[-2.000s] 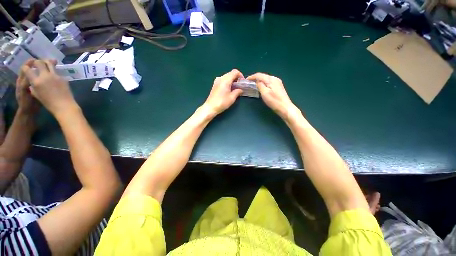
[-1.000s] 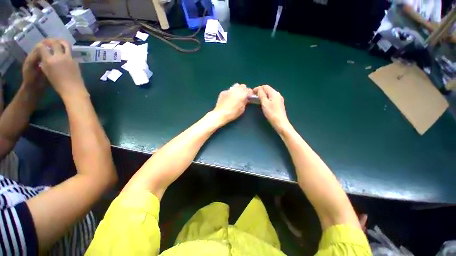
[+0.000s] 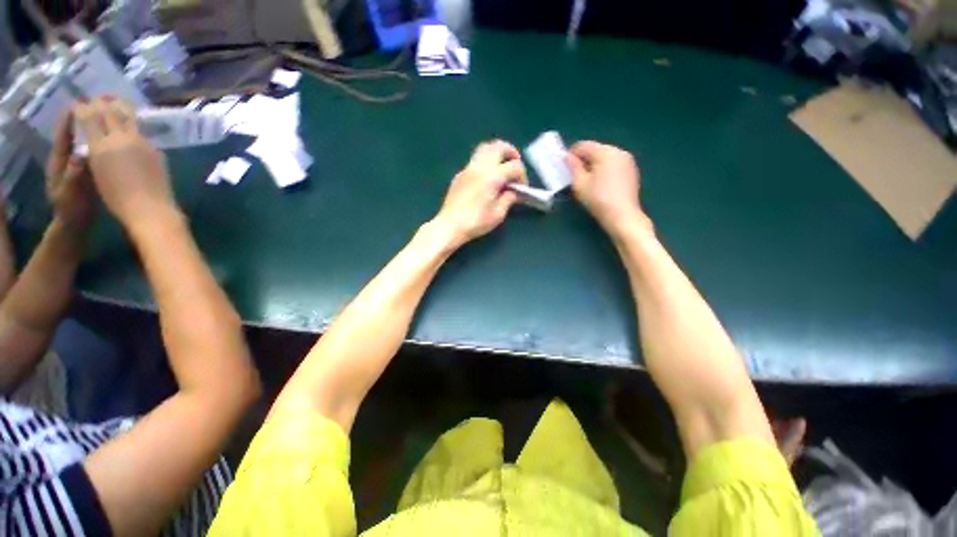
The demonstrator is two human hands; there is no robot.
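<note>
A small white leaflet [image 3: 549,163] with faint print is held between my two hands above the green bench top. It stands partly unfolded, with one panel raised and a lower panel near my left fingers. My left hand [image 3: 486,189] grips its lower left part. My right hand [image 3: 609,184] pinches its right edge between thumb and fingers. The leaflet is slightly blurred.
A neighbour's hands [image 3: 110,152] at left hold a long white box [image 3: 184,127]. Loose leaflets [image 3: 275,142], a leaflet stack [image 3: 441,51], a blue bin [image 3: 403,21] and a cable [image 3: 357,83] lie behind. A tan cardboard sheet [image 3: 884,152] lies at right on the bench [image 3: 724,273].
The leaflet was mostly hidden between my close fingers; now it is opened out with a panel raised. My right hand has moved a little right, away from my left.
</note>
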